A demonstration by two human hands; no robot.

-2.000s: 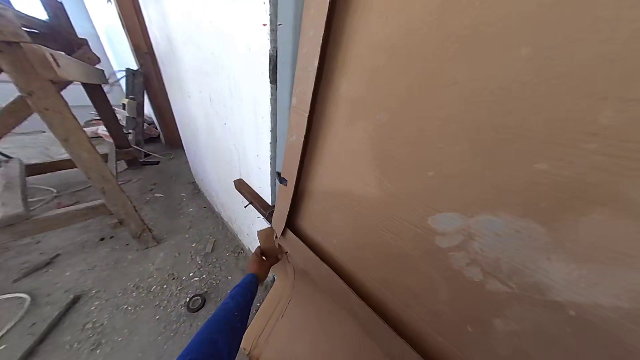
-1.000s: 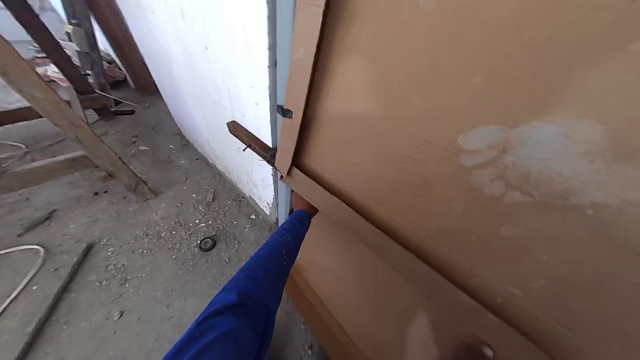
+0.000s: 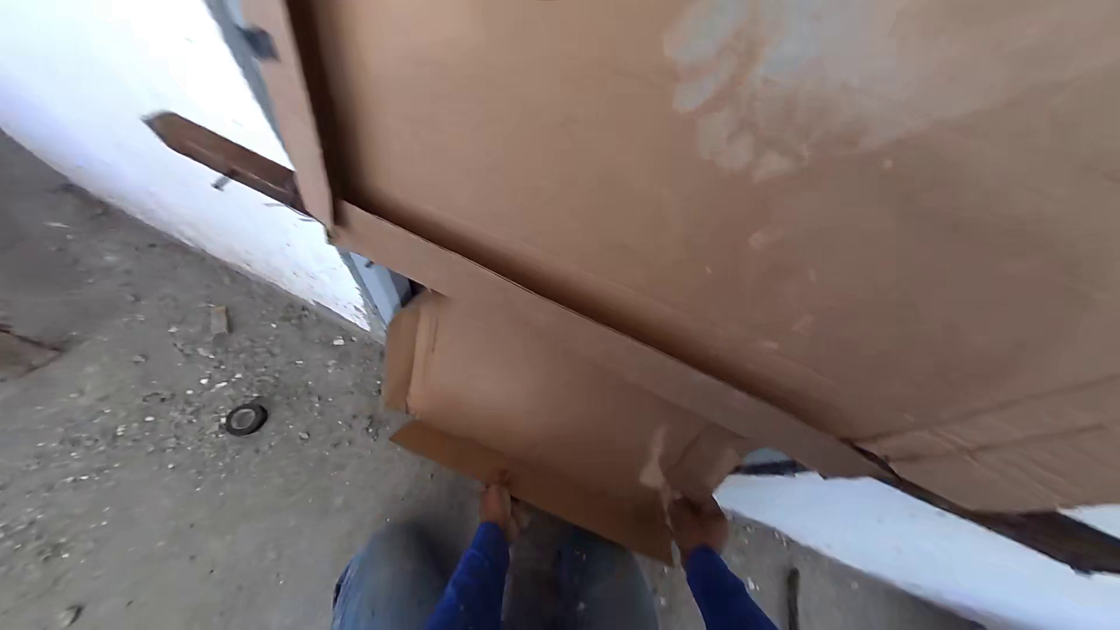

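Note:
My left hand [image 3: 502, 510] grips the lower edge flap of a brown cardboard sheet [image 3: 534, 385], near the flap's middle. At the sheet's lower right corner, my right hand [image 3: 697, 522] is closed on its edge. The sheet has folded flaps at its left and bottom, and its top passes behind the lower rim of a larger cardboard panel [image 3: 569, 157]. That panel has raised folded edges and pale smudges on its upper part. Both my sleeves are blue.
A wooden piece [image 3: 219, 156] with a nail sticks out beside the white wall [image 3: 254, 236]. On the gritty concrete floor [image 3: 157, 516] lies a roll of dark tape [image 3: 246, 419]. More white wall shows under the panel at the right, with a dark stick on the floor below.
The view has swung down and right. My left hand was at the panel's lower left corner two seconds ago; now both hands hold the lower sheet, whose bottom has come into view.

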